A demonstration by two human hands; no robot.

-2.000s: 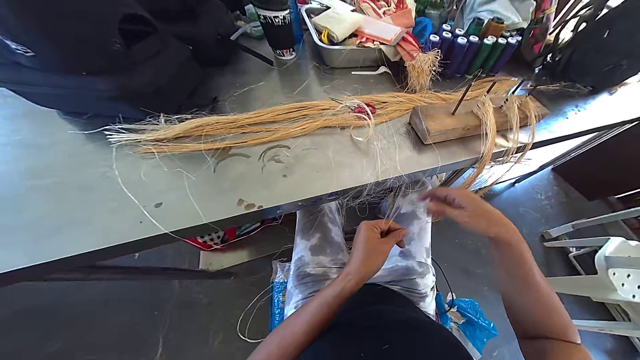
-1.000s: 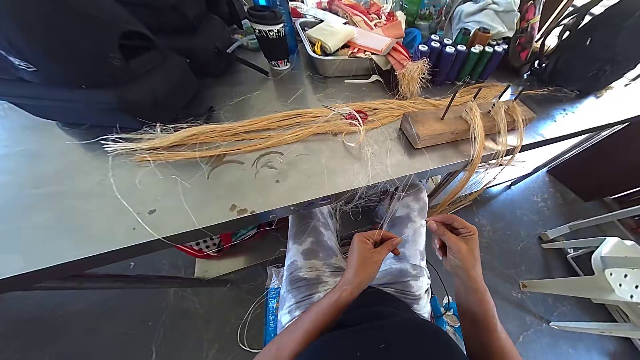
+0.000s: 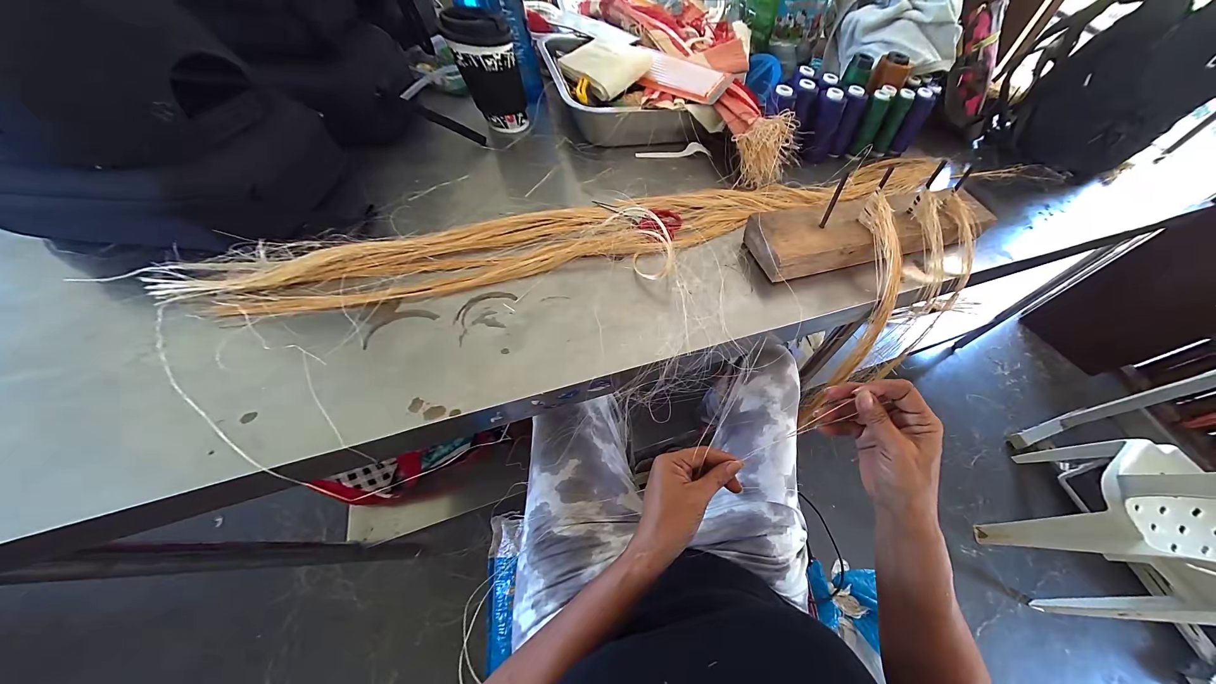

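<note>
My left hand (image 3: 686, 494) pinches thin pale fibres above my lap. To its right, my right hand (image 3: 879, 427) holds fine fibre ends between thumb and fingers, beside the strands that hang off the table edge. A thin strand stretches between both hands. A long bundle of straw-coloured fibres (image 3: 456, 247) lies along the metal table, with red-handled scissors (image 3: 657, 223) partly hidden in it. At the bundle's right end stands a wooden block (image 3: 817, 242) with several upright metal pins. Fibre hanks (image 3: 885, 256) loop from the pins and hang over the edge.
A black backpack (image 3: 171, 123) covers the table's back left. Behind the bundle are a patterned tumbler (image 3: 489, 81), a metal tray (image 3: 632, 125) with cloths, a white plastic spoon (image 3: 673, 151) and several thread spools (image 3: 855, 119). A white plastic chair (image 3: 1149, 513) is at right.
My right hand first came down and closer to my left hand, then moved up to the hanging strands. My left hand stays over my lap, still pinching fibres.
</note>
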